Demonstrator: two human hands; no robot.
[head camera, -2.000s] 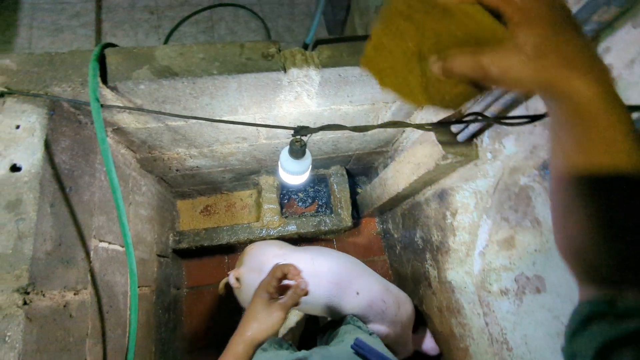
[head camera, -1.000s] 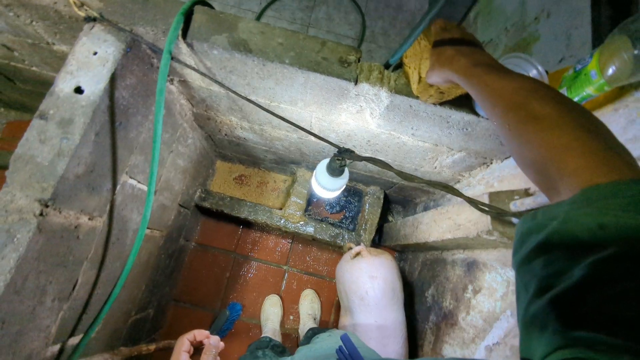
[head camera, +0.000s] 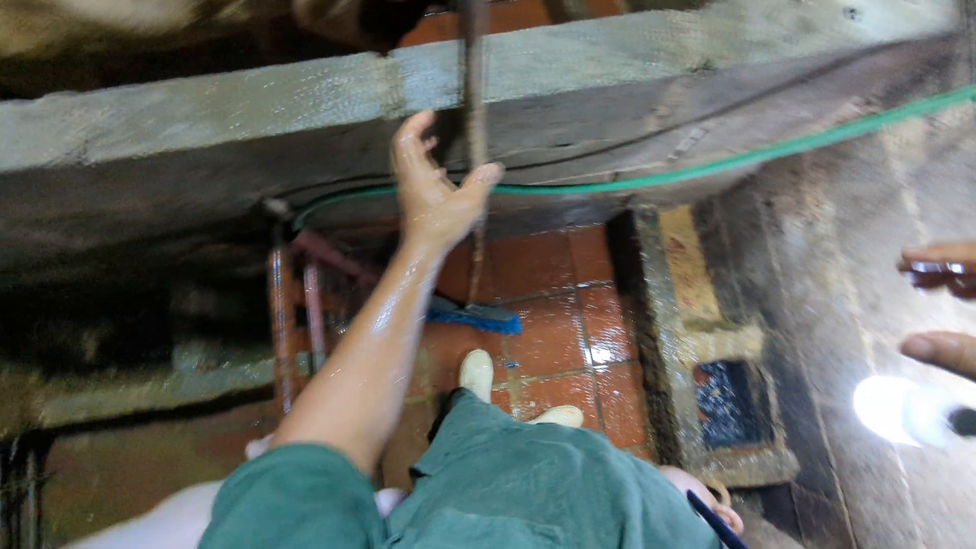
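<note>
My left hand (head camera: 442, 187) is spread with its fingers apart, right beside the wooden handle (head camera: 474, 114) of a broom; no grip on it shows. The broom's blue bristles (head camera: 476, 316) rest on the wet red floor tiles beyond my boots (head camera: 476, 374). At the right edge, my right hand (head camera: 945, 305) is partly in view, thumb and fingers apart with nothing between them, above the lit bulb (head camera: 888, 408). Parts of a pale pig (head camera: 705, 496) show at the lower right, and a pale body lies at the lower left, blurred.
A green hose (head camera: 686, 171) runs along the low concrete wall (head camera: 305, 99). A concrete trough (head camera: 762, 461) with two compartments stands at the right, one dark and wet, one yellowish. Metal bars (head camera: 282, 328) of a gate or frame are at the left.
The view has swung strongly to the left. My right hand no longer holds the yellow-brown piece seen in the earlier frames. My left hand has reached out to the broom handle.
</note>
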